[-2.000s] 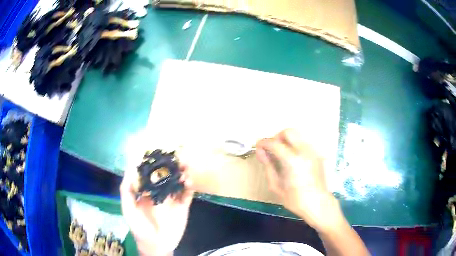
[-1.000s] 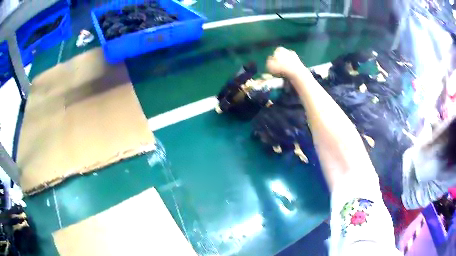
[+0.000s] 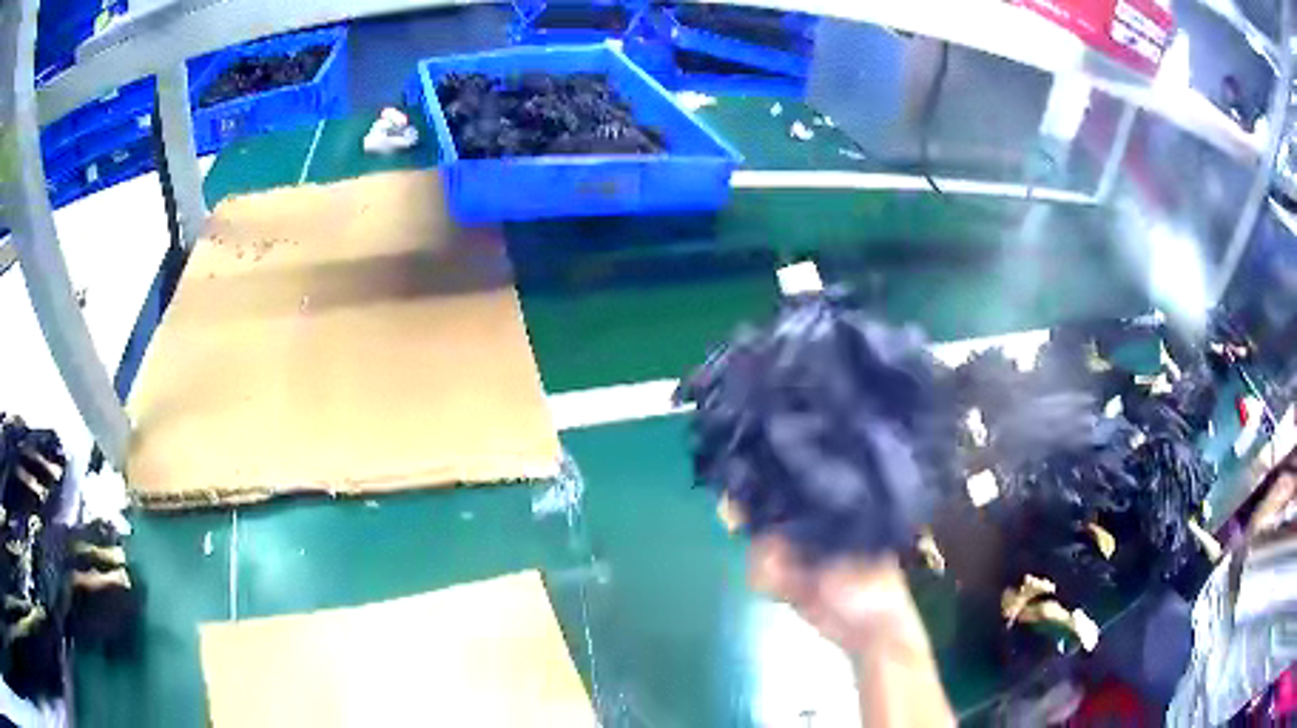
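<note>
My right hand point(image 3: 839, 595) holds up a large black piece point(image 3: 818, 427) from below, over the right part of the green bench. The piece is a spiky, hair-like mass, bigger than the hand and blurred. It hides most of my fingers. A small pale tip shows at its lower left and a whitish patch at its top. More black pieces with pale limbs point(image 3: 1045, 605) lie heaped to the right of my hand. My left hand is not in view.
A brown cardboard sheet point(image 3: 356, 341) lies at left, a paler board point(image 3: 398, 661) at the bottom. A blue crate point(image 3: 590, 185) of black parts stands behind. Metal frame posts point(image 3: 64, 256) rise at left. Black-and-beige pieces point(image 3: 29, 541) lie at the left edge. Part of a person point(image 3: 1252, 612) shows at right.
The view has swung from the pale work board to the right side of the bench. My right hand has gone from an outstretched reach over the heap to holding a large black piece nearer me.
</note>
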